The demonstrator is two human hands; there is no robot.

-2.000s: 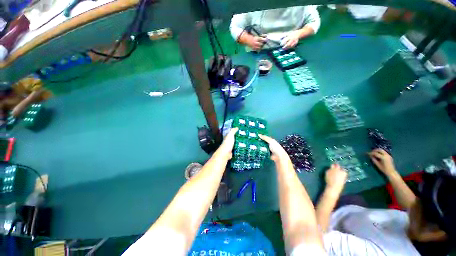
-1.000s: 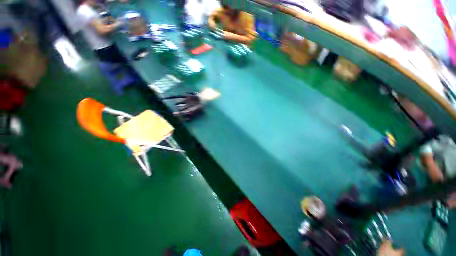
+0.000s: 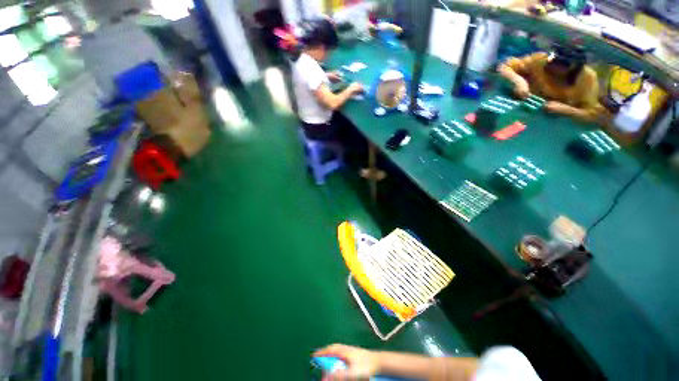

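Observation:
My left hand (image 3: 353,362) shows at the bottom edge, slightly blurred. Its arm comes in from the right, from a white sleeve. The fingers are curled on a bright blue thing (image 3: 328,363), maybe cloth, mostly cut off by the picture's edge. I take this hand as my left from how the arm lies. My right hand is out of the picture.
An orange-backed folding chair (image 3: 406,275) stands on the green floor beside the bench (image 3: 491,238). The bench holds panel stacks (image 3: 521,173), a spool (image 3: 531,249) and a black unit (image 3: 562,269). Two coworkers sit farther off. A pink stool (image 3: 134,275) stands at left.
The view has swung far left to the floor and the bench's far end. Two seconds ago both hands held a green panel stack; now one hand is at the blue thing and the stack is out of view.

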